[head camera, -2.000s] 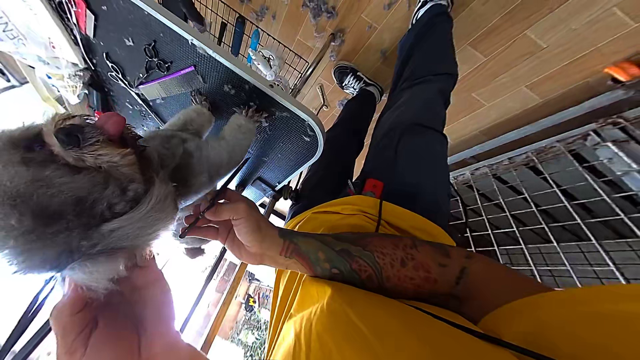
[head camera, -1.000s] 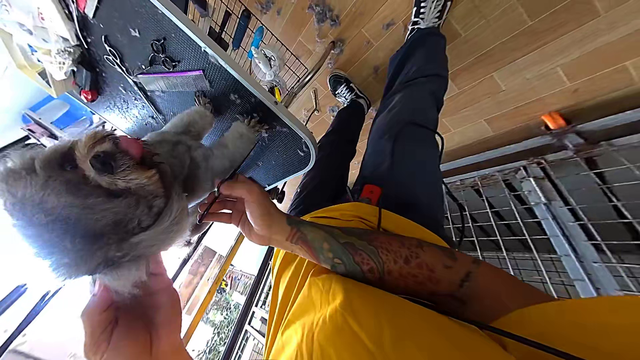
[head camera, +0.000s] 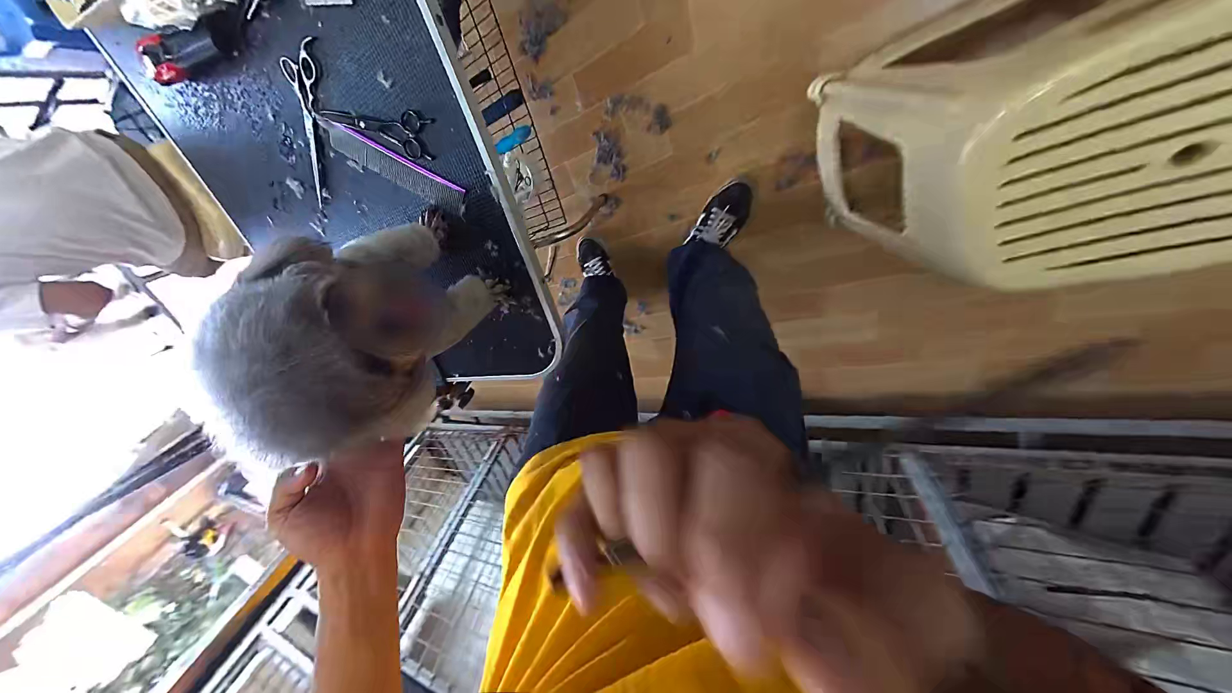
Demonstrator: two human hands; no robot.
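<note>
A grey, fluffy dog [head camera: 279, 366] is on the black grooming table [head camera: 385, 38], with two paws near the rounded corner and its face blurred. My left hand [head camera: 346, 500] holds the dog's coat from below, its fingers partly hidden by fur. Raised in front of my yellow top, my right hand [head camera: 693, 529] is strongly blurred and away from the dog. A small part of the scissors [head camera: 621, 553] shows between its curled fingers. On the table lie silver scissors [head camera: 310, 120], dark scissors [head camera: 380, 125] and a metal comb with a purple spine [head camera: 395, 162].
Black-and-red clippers [head camera: 188, 48] lie at the table's far left. A wire basket [head camera: 510, 106] hangs beside its edge. A cream plastic chair [head camera: 991, 154] stands at upper right, wire cages [head camera: 934, 510] below it. Hair clumps [head camera: 606, 149] dot the floor. Another person [head camera: 87, 207] is at left.
My right hand has moved away from the dog, to the right and in front of my top. The dog's head has turned. The view has shifted, bringing in the chair and the other person.
</note>
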